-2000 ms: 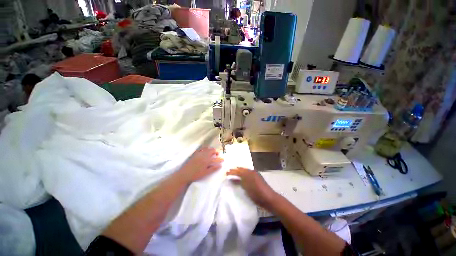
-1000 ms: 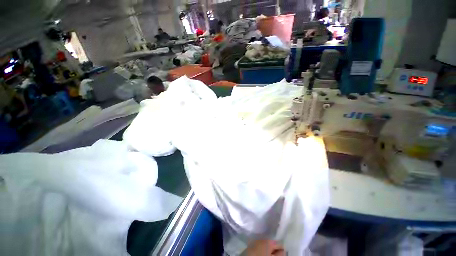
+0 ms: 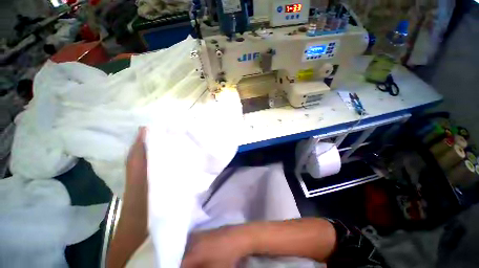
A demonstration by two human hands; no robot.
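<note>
White fabric (image 3: 105, 112) lies in a big heap left of the sewing machine (image 3: 252, 57) and runs from under the lit needle area down toward me. My left hand (image 3: 137, 149) is at a raised fold of the fabric, its fingers mostly hidden behind the cloth. My right hand (image 3: 212, 248) is low in the view, blurred, over the lower part of the same cloth; its fingers are not clear. A grey-white cloth (image 3: 252, 193) covers my lap.
Blue snips (image 3: 357, 103), dark scissors (image 3: 388, 85) and a bottle (image 3: 381, 68) lie or stand on the machine table (image 3: 278, 123). A white roll (image 3: 323, 159) hangs in a white frame below. Thread spools (image 3: 457, 152) are at right. A metal rail (image 3: 109, 222) is at lower left.
The view swung left, then back right and down. Both hands have left the needle area and are now nearer to me, with a fold of fabric raised between them.
</note>
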